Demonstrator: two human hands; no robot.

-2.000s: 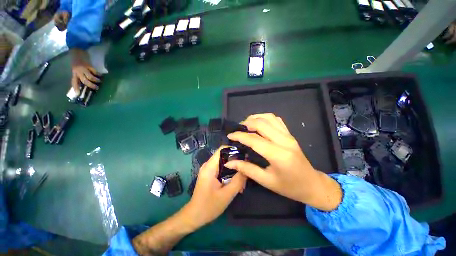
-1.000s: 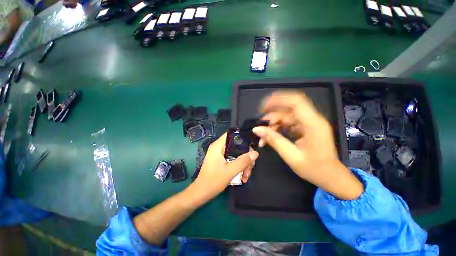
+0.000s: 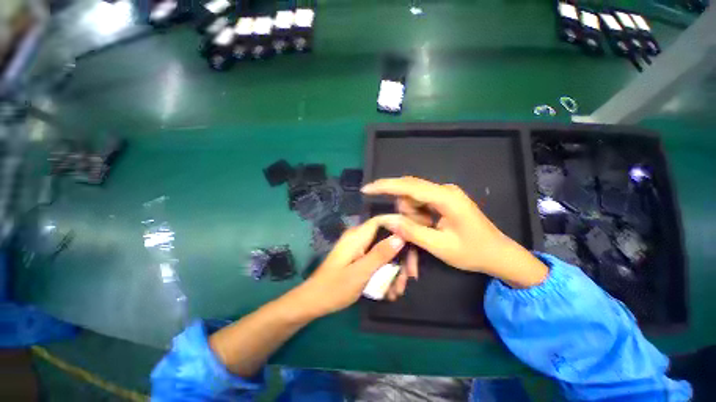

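Observation:
My left hand (image 3: 345, 267) holds a phone body (image 3: 381, 282) over the left edge of the parts tray (image 3: 447, 326). The phone's white end sticks out below my fingers; its dark end is mostly hidden. My right hand (image 3: 455, 235) is over the dark end, fingers bent and touching it or my left hand. Whether it pinches a small square part cannot be seen. A loose pile of square parts (image 3: 314, 196) lies left of the tray. More square parts (image 3: 589, 204) fill the tray's narrow right compartment.
A single phone (image 3: 391, 96) lies beyond the tray. Rows of phones stand at the far left (image 3: 263, 35) and far right (image 3: 604, 27). A grey post (image 3: 652, 71) rises at right, near thin white loops (image 3: 568, 104). Clear plastic strip (image 3: 163, 251) and blurred dark housings (image 3: 86, 163) lie left.
My right hand has come down from beside the phone onto its dark end. The dark part seen at its fingertips is now hidden. The other person's hand at far left has left view.

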